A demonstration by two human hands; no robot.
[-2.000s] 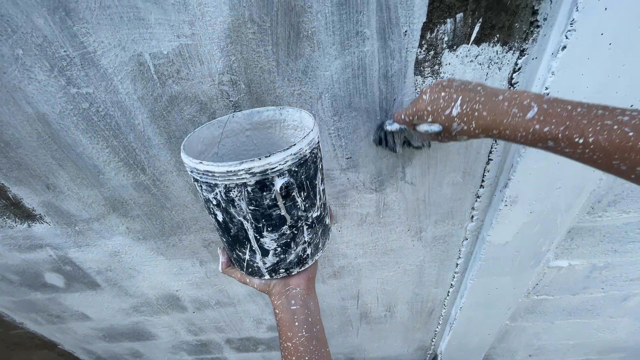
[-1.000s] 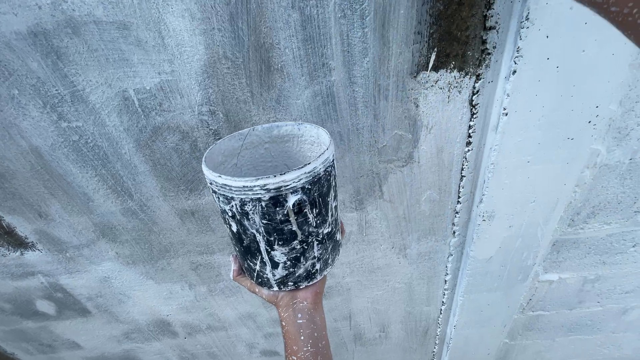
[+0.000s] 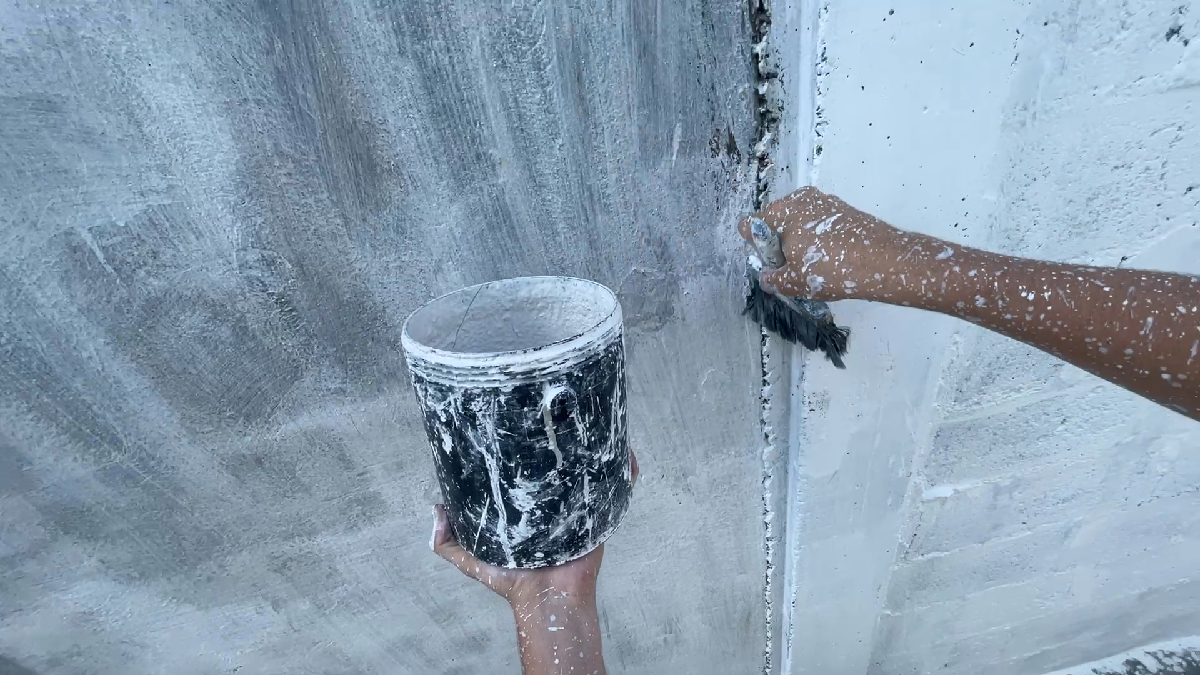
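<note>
A black plastic bucket (image 3: 525, 459), streaked with white paint, rests in my left hand (image 3: 539, 577), which supports it from below and around its lower sides. Its inner wall is coated white; the contents at the bottom are hidden. To the right of the bucket, my right hand (image 3: 806, 246) is shut on a paintbrush (image 3: 797, 323) with dark bristles. The bristles lie at the vertical joint (image 3: 767, 394) in the wall, pointing down and to the right. White specks cover both hands and forearms.
Left of the joint spreads a grey wall (image 3: 309, 234) with thin, streaky white paint. On the right stand a whiter, smooth vertical band (image 3: 872, 422) and a rough block surface (image 3: 1050, 487). The joint has a ragged, dark, pitted edge near the top.
My right hand with the brush was on the grey wall two seconds ago, then out of view, and is now at the joint. The dark patch beside the upper joint is largely out of view.
</note>
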